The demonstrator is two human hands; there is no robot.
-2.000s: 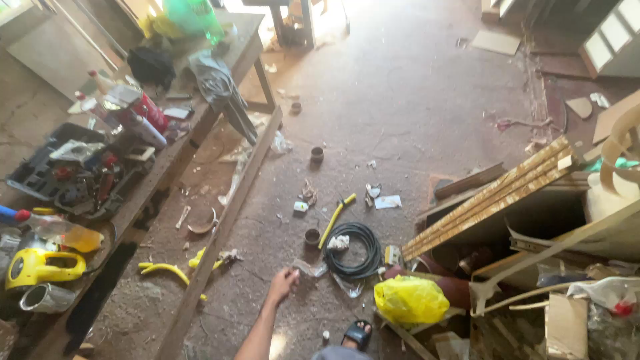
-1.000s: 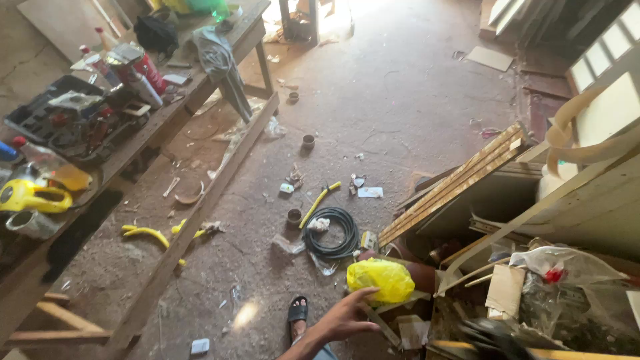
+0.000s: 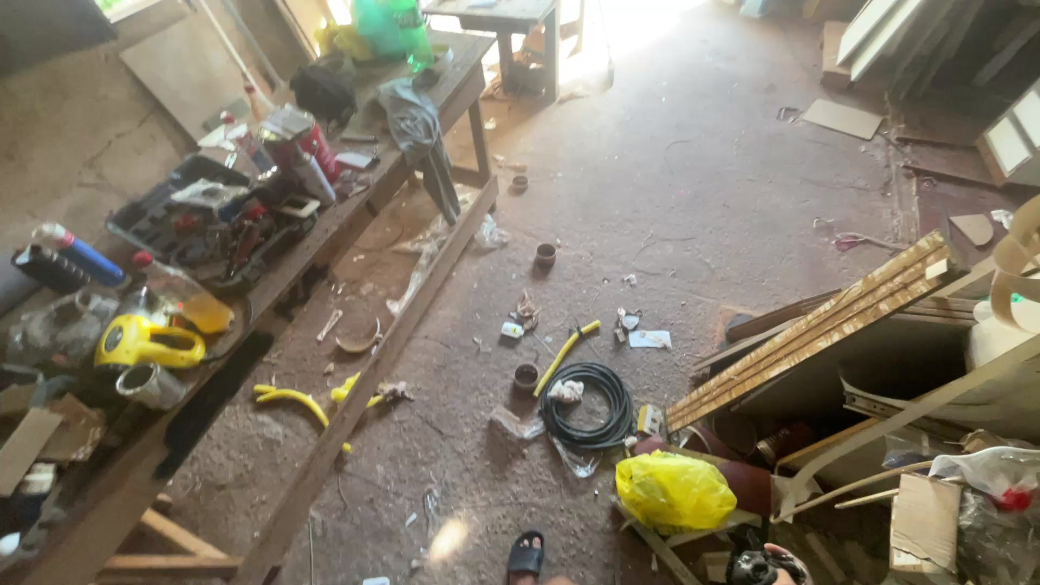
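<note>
At the bottom edge, right of centre, part of what looks like my right hand (image 3: 786, 562) holds a black object (image 3: 751, 565), cut off by the frame and too unclear to name. Just above them lies a bulging yellow plastic bag (image 3: 674, 491). A coil of black cable or hose (image 3: 587, 405) rests on the floor up and left of the bag, a crumpled white piece on it. Beside the coil is a short yellow tube (image 3: 566, 357). My left hand is out of view. A foot in a black sandal (image 3: 526, 554) stands left of the bag.
Along the left runs a wooden workbench (image 3: 357, 236) with a yellow power tool (image 3: 149, 343), bottles, cans and an open tool case (image 3: 171, 199). A long board (image 3: 366, 382) slants beside it. Wooden strips (image 3: 812, 325) and scrap fill the right. Small pipe pieces (image 3: 545, 256) stand on the floor.
The bare hand that was over the floor, then beside the yellow bag, is no longer seen there. A hand with a black object now shows at the lower right.
</note>
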